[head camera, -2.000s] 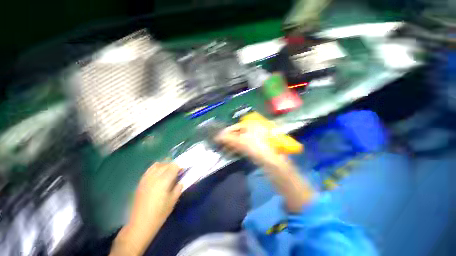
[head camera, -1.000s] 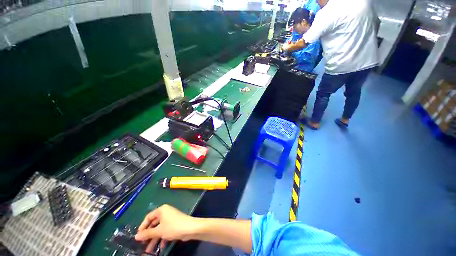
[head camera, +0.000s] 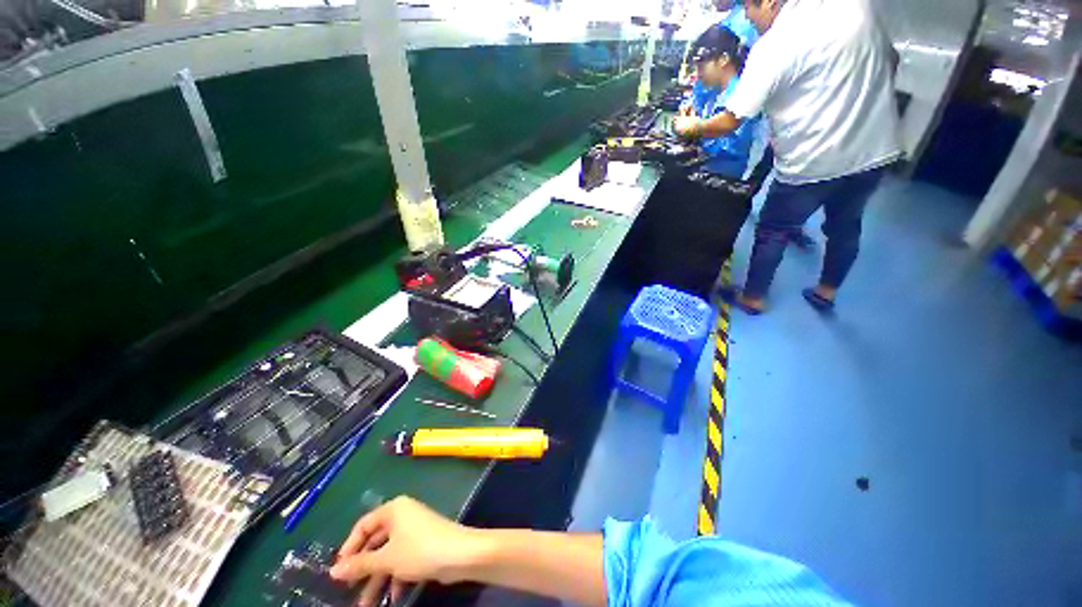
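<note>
My right hand (head camera: 398, 547) is at the bottom of the view, palm down, with its fingers bent over a dark phone body (head camera: 313, 579) on the green mat. The fingertips touch it or hover just over it; I cannot tell if they grip it. The phone body is partly hidden by the hand and cut off by the lower edge. My left hand is out of the picture. The yellow electric screwdriver (head camera: 479, 443) lies on the mat beyond my right hand. Thin tweezers (head camera: 457, 408) lie behind it.
A blue pen-like tool (head camera: 329, 477) lies beside the black phone tray (head camera: 377, 394). A parts sheet (head camera: 74, 557) with a black ribbed strip (head camera: 158, 494) is at left. A red-green roll (head camera: 457, 368) and black box (head camera: 460, 313) stand farther along. A blue stool (head camera: 667, 314) and people are right.
The view has swung from the blurred bench to the line and aisle. The screwdriver, earlier at my right hand, now lies on the mat. My left hand has left the picture.
</note>
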